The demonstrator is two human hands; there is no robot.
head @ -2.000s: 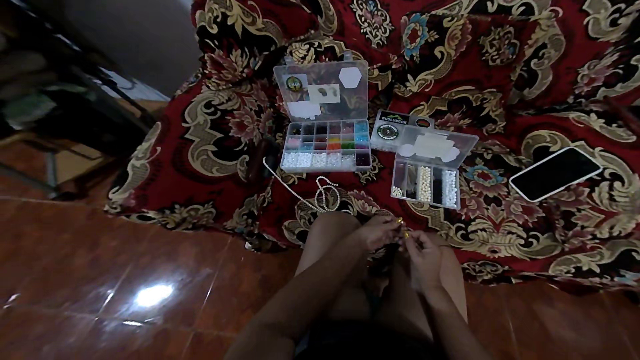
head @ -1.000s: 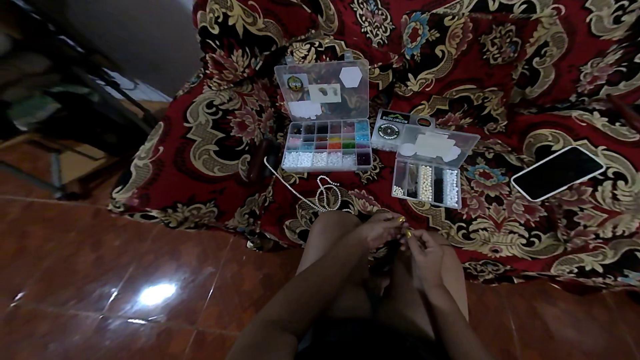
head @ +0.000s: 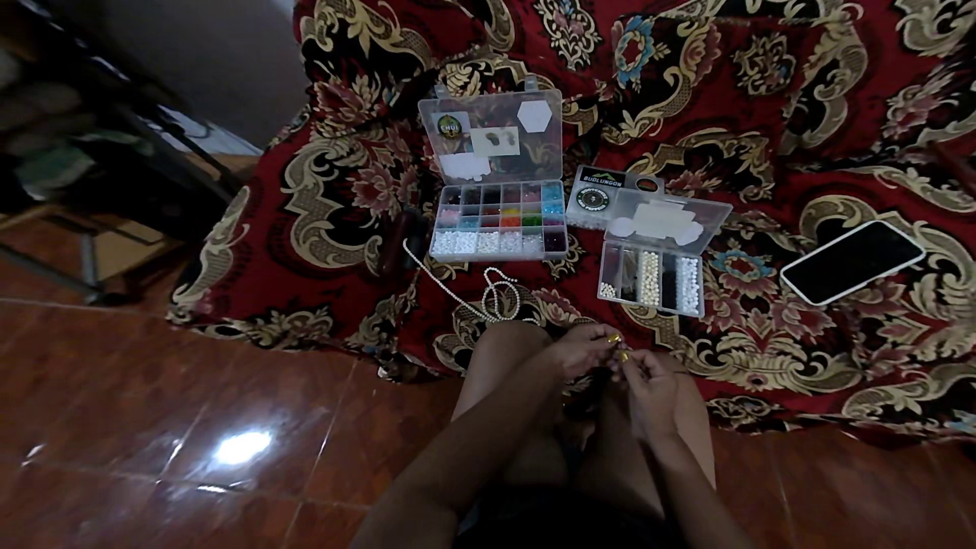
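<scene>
My left hand [head: 585,351] and my right hand [head: 650,385] meet fingertip to fingertip above my lap, with gold-coloured nails or tips showing. Something small seems pinched between them, too small to make out. Just beyond them lies a string of small pale beads [head: 450,292], looped at its near end. Behind it stands a clear compartment box [head: 499,257] with its lid raised, holding beads of several colours. A smaller clear bead box [head: 650,306], also with its lid up, sits to the right, nearer my hands, holding white, cream and black beads.
A further closed clear case [head: 585,217] lies behind the small box. A smartphone with a white edge [head: 852,263] rests at the right on the red patterned cloth [head: 366,305]. A dark elongated object [head: 402,244] lies left of the large box. Tiled floor [head: 252,396] runs below.
</scene>
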